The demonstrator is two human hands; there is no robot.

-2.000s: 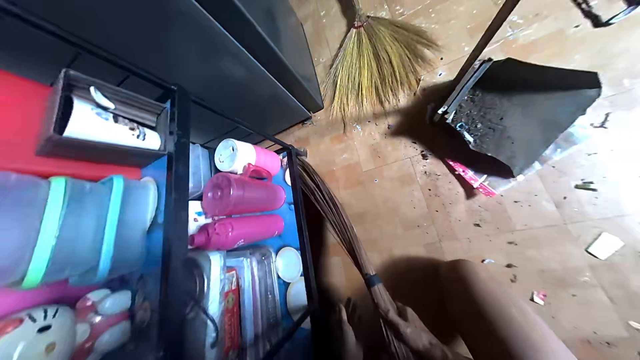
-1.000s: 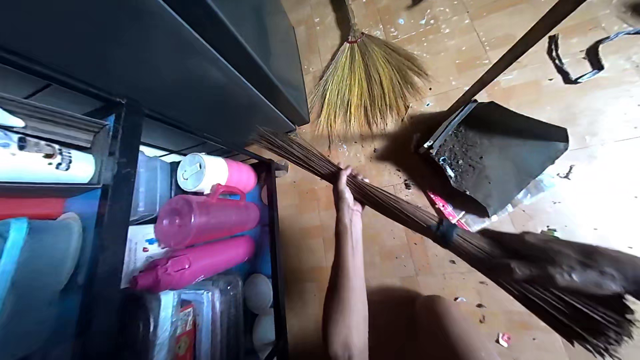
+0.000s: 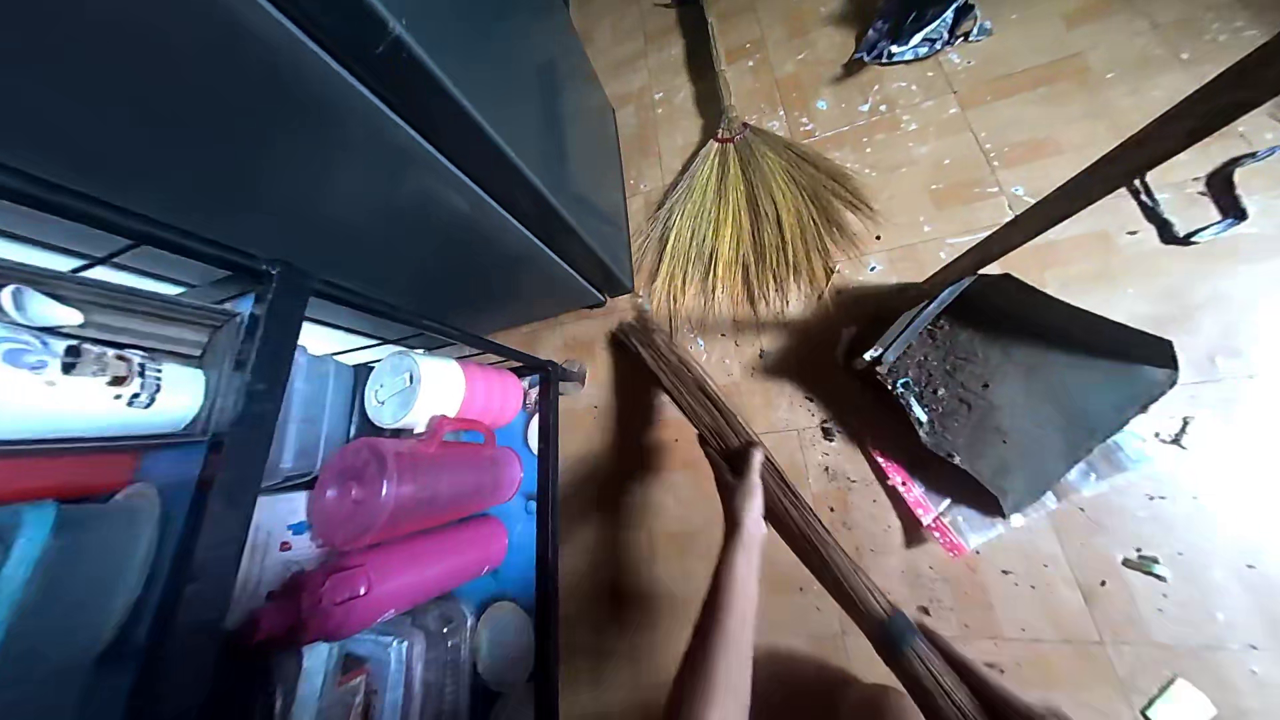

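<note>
A broom of thin brown sticks (image 3: 810,520) runs slantwise from the corner of the dark cabinet to the bottom edge, with a dark band around its lower part. My left hand (image 3: 738,485) is closed around its middle. My right hand (image 3: 965,665), dark and partly hidden, is at the broom just beyond the band; its grip is hard to see. A yellow grass broom (image 3: 750,215) lies fanned out on the tiled floor above the stick broom's tip. To the right stands a dustpan (image 3: 1040,380) with a long dark handle, holding dirt.
The dark cabinet (image 3: 500,130) stands at upper left. Below it, a black metal rack (image 3: 547,510) holds a pink pitcher (image 3: 420,485), bottles and plastic containers. A clear plastic bag with a pink strip (image 3: 920,505) lies partly under the dustpan. Debris is scattered on the tiles (image 3: 1020,600).
My left hand, low beside the broom two seconds ago, is now around its middle. The stick broom swung to a flatter slant one second ago and is now steeper again.
</note>
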